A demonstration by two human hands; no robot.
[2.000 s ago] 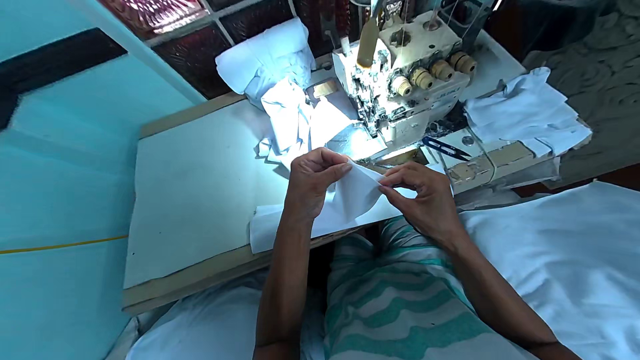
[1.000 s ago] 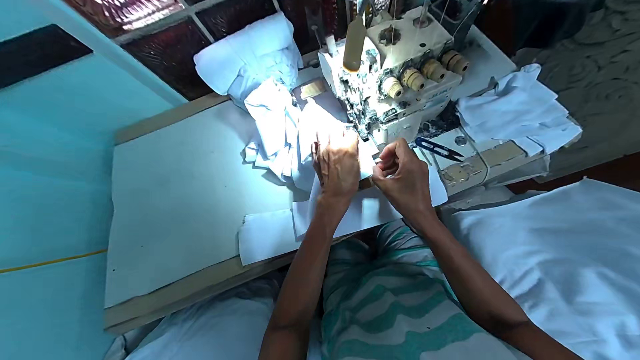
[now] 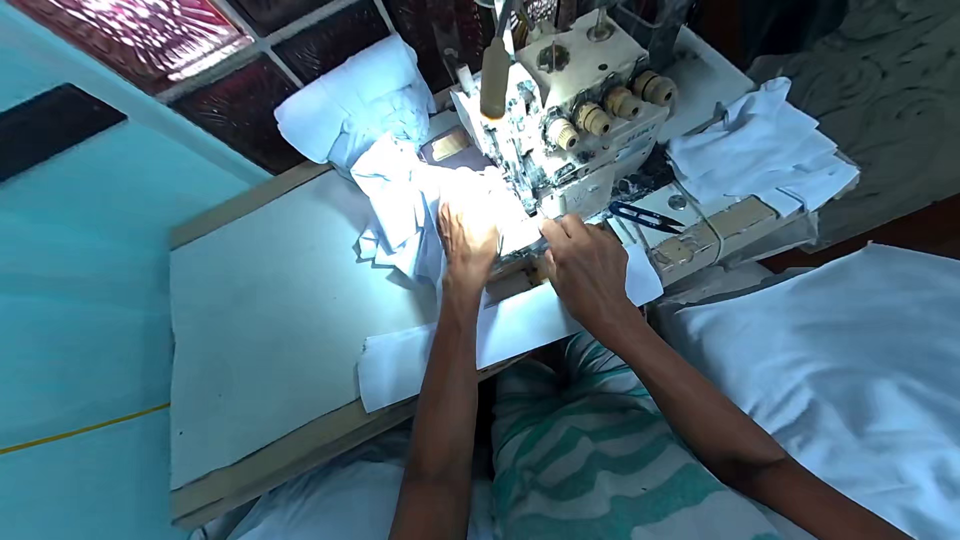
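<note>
An overlock sewing machine [image 3: 592,127] with several tension dials stands at the top centre, its needle area brightly lit. My left hand [image 3: 469,232] lies flat, fingers spread, on white fabric [image 3: 506,206] left of the presser foot. Just in front of the machine my right hand [image 3: 589,266] has its fingers bent together at the fabric's edge; whether it pinches the fabric cannot be told. A long white fabric strip [image 3: 525,326] lies along the table's front edge beneath my forearms. Dark thread snips [image 3: 645,216] lie right of my right hand.
A rolled white fabric bundle [image 3: 360,97] and crumpled white pieces [image 3: 394,210] are left of the machine. More white pieces [image 3: 757,150] are stacked at the right. The white tabletop [image 3: 285,330] extends left to a blue wall [image 3: 82,300]. White cloth [image 3: 840,360] fills the lower right.
Two seconds ago both hands held a small white piece up before the machine. My left hand has since come down flat on fabric beside the presser foot; my right hand has moved in close to the machine.
</note>
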